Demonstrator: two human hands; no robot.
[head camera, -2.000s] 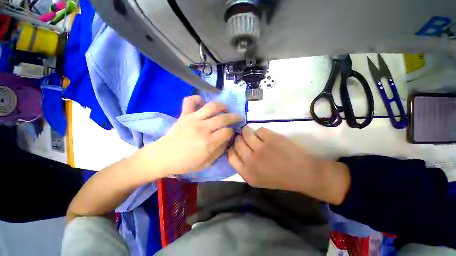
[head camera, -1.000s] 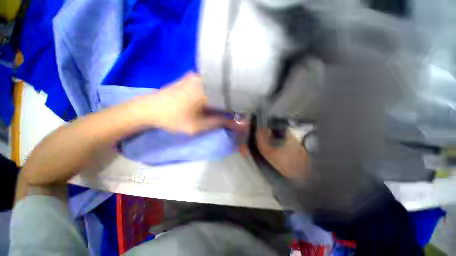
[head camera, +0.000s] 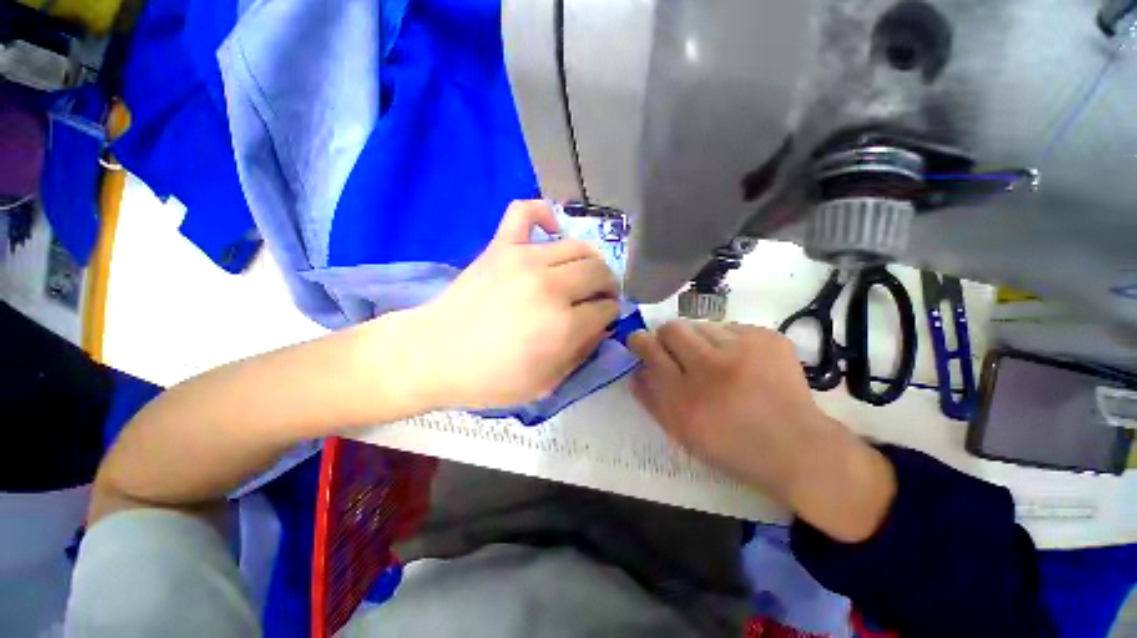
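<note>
Royal blue fabric (head camera: 436, 162) with light blue fabric (head camera: 303, 137) beside it lies left of the sewing machine head (head camera: 723, 112). My left hand (head camera: 536, 312) is on the folded light blue edge near the needle area, its fingers bent onto the cloth. My right hand (head camera: 729, 386) meets it from the right, fingertips on a small blue and light blue folded piece (head camera: 627, 329). The needle is hidden behind the machine head and my fingers. A small knurled knob (head camera: 702, 304) shows just beyond my right hand.
Black-handled scissors (head camera: 882, 337), blue thread snips (head camera: 954, 349) and a smartphone (head camera: 1054, 411) lie to the right. Ruler marks run along the front table edge (head camera: 599, 461). A red crate (head camera: 362, 523) stands below. An orange-yellow strip (head camera: 106, 262) edges the table at left.
The camera view has shifted, so the machine head covers more of the right. Both hands have come back into clear view at the folded edge, which now shows a royal blue bit between the fingertips.
</note>
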